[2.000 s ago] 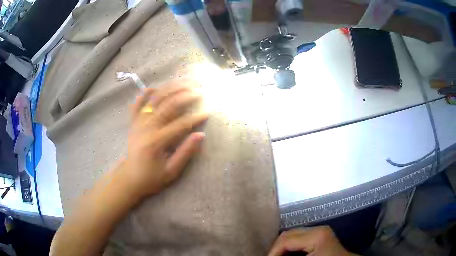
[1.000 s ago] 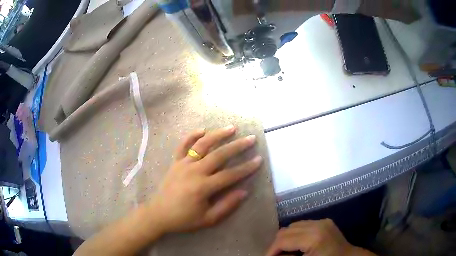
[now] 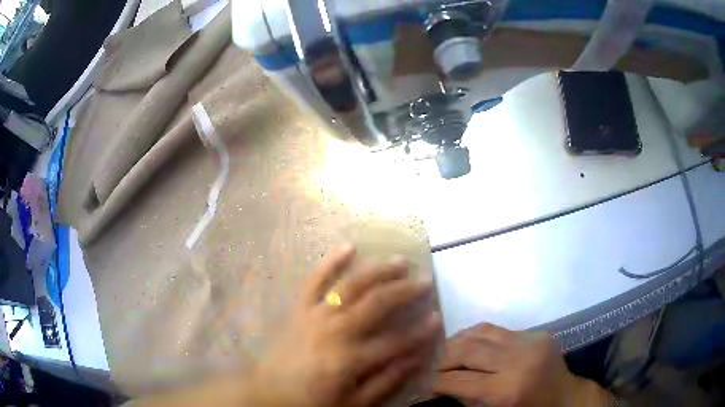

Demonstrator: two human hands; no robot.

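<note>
A large beige-brown speckled garment panel [image 3: 262, 215] lies over the left and middle of the table, folded at its back left. A narrow white bent strip [image 3: 220, 171] lies on it. My left hand [image 3: 370, 330], blurred and with a yellow ring, lies on the panel near its right front edge, fingers slightly apart. My right hand [image 3: 505, 366] is at the table's front edge beside the panel's right edge, fingers curled; whether it pinches the cloth is hidden. The presser foot and needle area [image 3: 437, 131] is behind the hands under bright light.
The white sewing machine head [image 3: 509, 48] spans the top. A smartphone [image 3: 600, 113] lies at the right. A grey cord [image 3: 690, 207] runs down to the printed ruler [image 3: 612, 322] at the front edge. A purple-white pack [image 3: 36, 211] is at the far left.
My left hand has moved from the panel's middle right and toward me, uncovering the white strip. My right hand has moved slightly up. The camera view has shifted a little.
</note>
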